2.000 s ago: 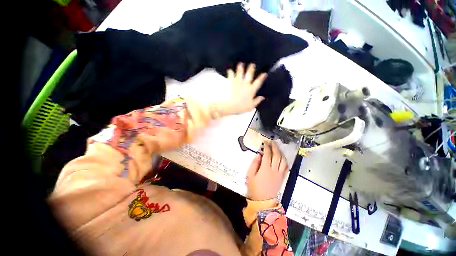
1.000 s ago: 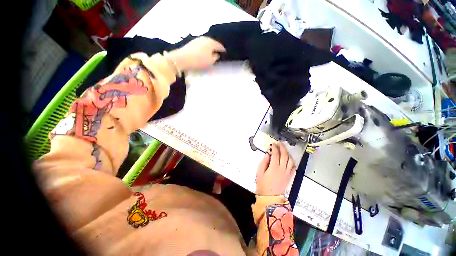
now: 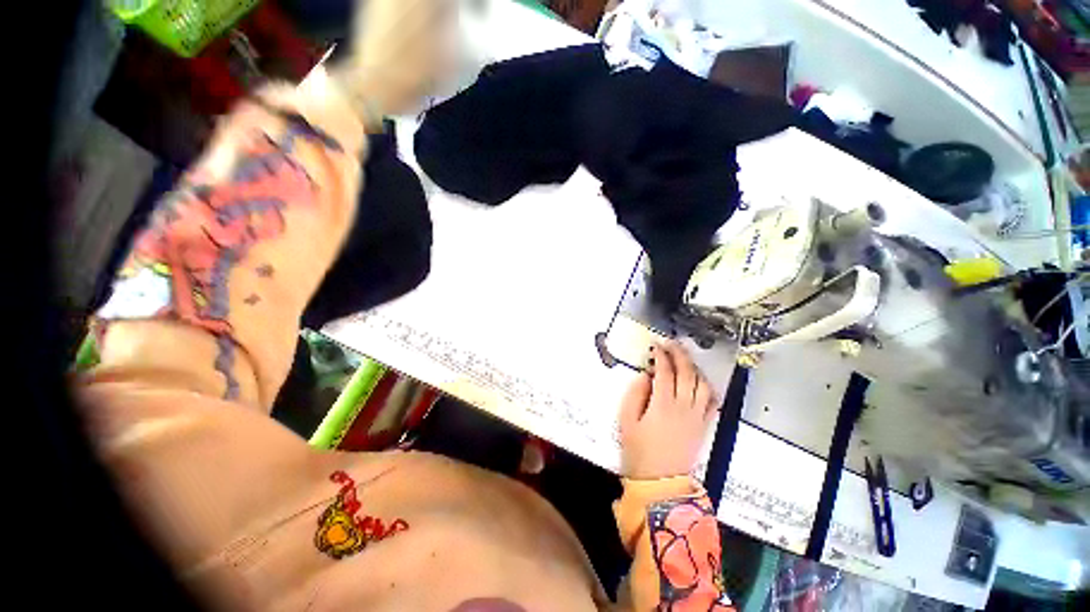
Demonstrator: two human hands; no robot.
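Black cut pieces (image 3: 514, 126) lie joined or overlapping across the white table, their right end running under the presser foot area of the sewing machine (image 3: 765, 265). Another black piece (image 3: 389, 233) lies at the table's left edge, partly behind my left sleeve. My left hand (image 3: 406, 54) is raised at the top left, blurred and cut off by the frame's edge; whether it holds anything is unclear. My right hand (image 3: 669, 412) rests flat on the machine bed, just in front of the needle area, fingers slightly apart and empty.
Thread snips (image 3: 880, 507) lie right of two black strips (image 3: 839, 466). A lime-green basket (image 3: 185, 18) shows at the top left and a green rim (image 3: 349, 407) below the table edge. A white bundle (image 3: 669, 34) and a brown piece (image 3: 751, 69) lie behind the black cloth.
My left hand has moved from the black cloth's middle to the far upper left. The cloth has shifted right, and a separate piece now shows at left. My right hand has stayed nearly still.
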